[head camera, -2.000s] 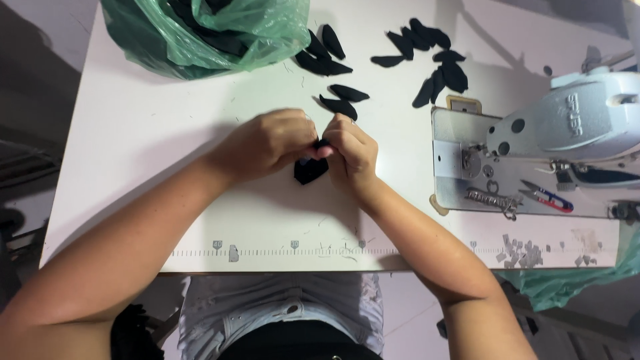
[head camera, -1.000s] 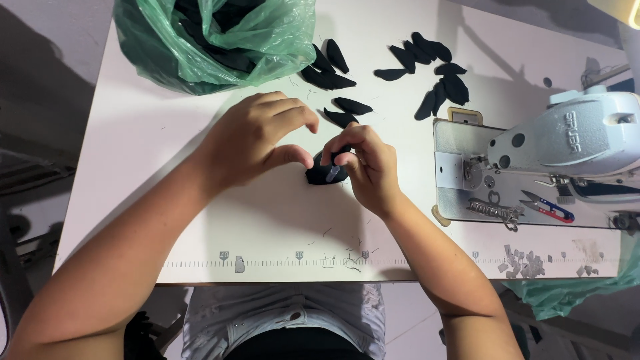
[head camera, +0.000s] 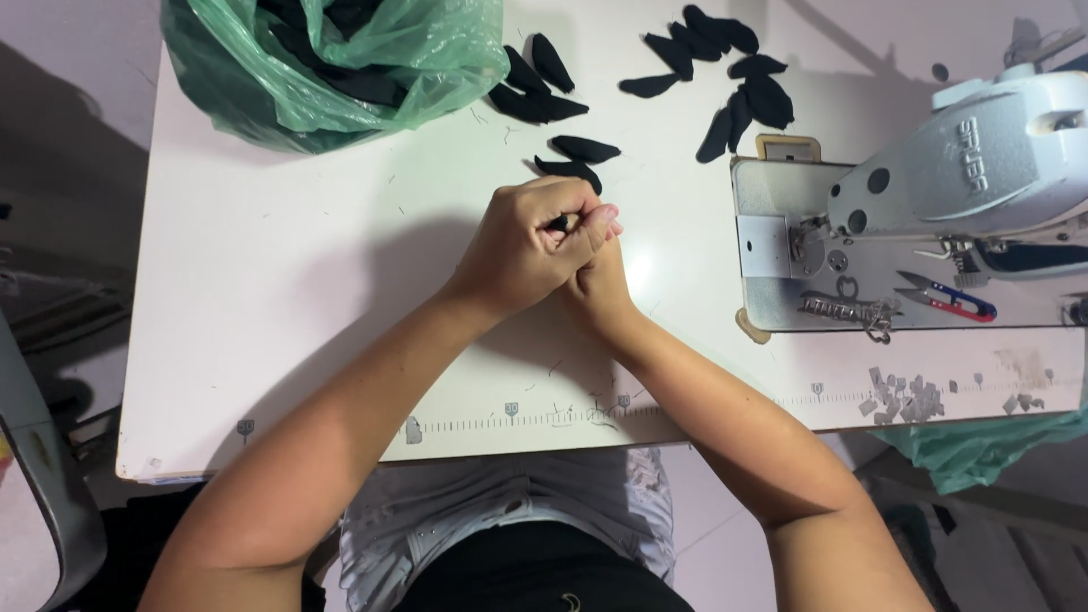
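Note:
My left hand (head camera: 527, 242) is closed over my right hand (head camera: 602, 276) above the white table, fingers and thumbs pressed together. A bit of black fabric (head camera: 558, 223) shows in the gap of my left hand; the rest of that piece is hidden by the hands. Just beyond them lie two small leaf-shaped black fabric pieces, one (head camera: 586, 149) above the other (head camera: 568, 170). More such black pieces (head camera: 529, 104) lie by the bag, and a further group (head camera: 722, 38) lies toward the back right.
A green plastic bag (head camera: 442, 59) of black fabric stands at the back left. At right is a sewing machine (head camera: 977, 161), with thread snips (head camera: 948, 297) and metal parts (head camera: 841, 310) on its bed. Grey scraps (head camera: 905, 399) lie near the table's printed ruler edge (head camera: 510, 421).
A second ago my hands were apart, the left one spread with nothing in it and the right one on a black piece. Now they are together, the left over the right.

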